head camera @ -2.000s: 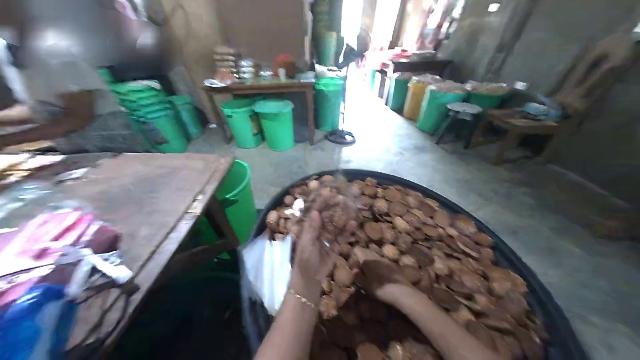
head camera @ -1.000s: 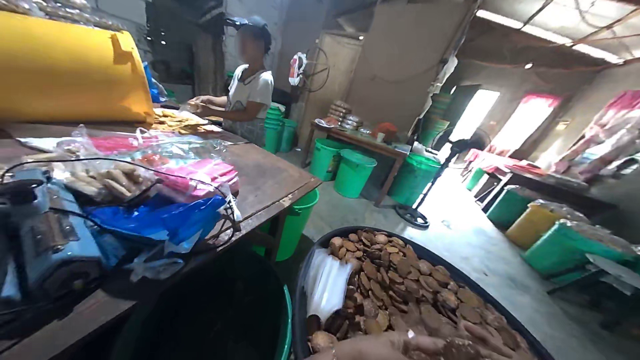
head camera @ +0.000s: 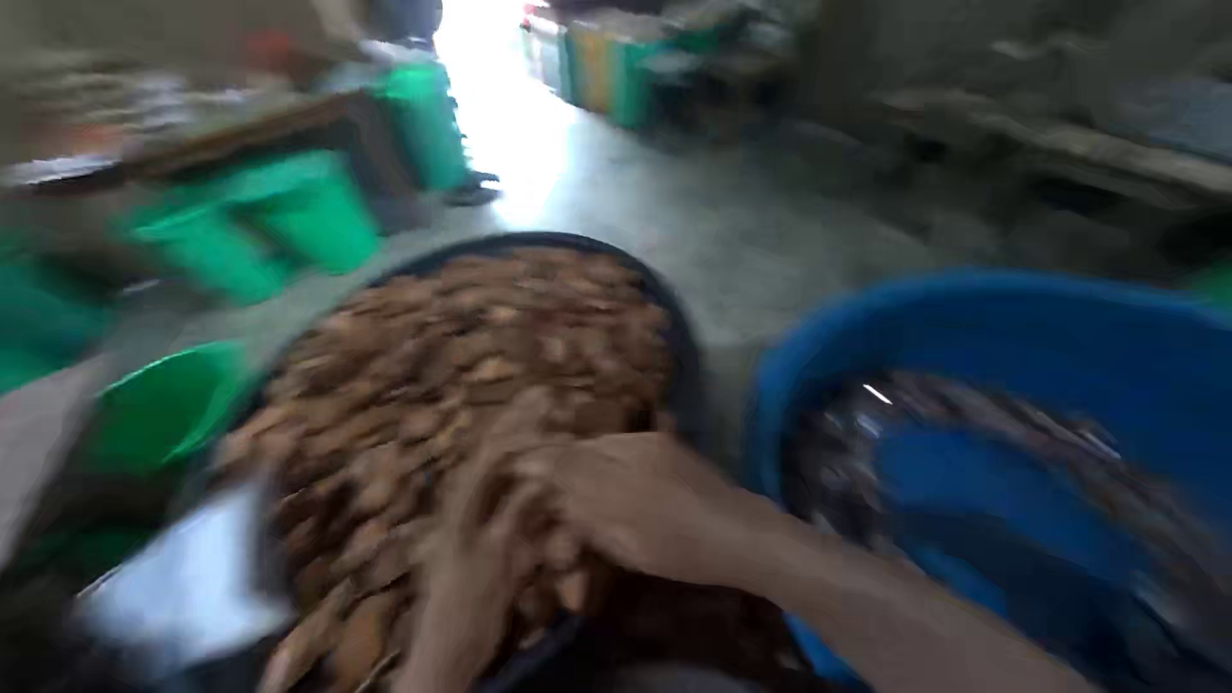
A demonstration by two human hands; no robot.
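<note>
A dark round tub (head camera: pixel 688 356) holds a heap of brown, flat, roundish pieces (head camera: pixel 481 327), whose exact kind I cannot tell. Both my hands are in the heap near its lower right. My left hand (head camera: pixel 491 500) reaches up from below, and my right hand (head camera: pixel 616 491) comes in from the right and meets it. Some brown pieces lie between and under the fingers; motion blur hides how firmly they are held. White translucent plastic (head camera: pixel 192 577), blurred, lies over the tub's left edge.
A large blue tub (head camera: pixel 1011 289) with plastic-like material inside stands at the right. An open green bucket (head camera: pixel 173 404) is left of the dark tub. More green buckets (head camera: pixel 318 212) stand by a wooden table (head camera: pixel 241 125) at the back left. A grey floor (head camera: pixel 751 212) runs behind.
The view has swung far to the right, bringing the blue tub in. One second ago one hand showed at the heap's lower edge; now both hands are together in the pieces.
</note>
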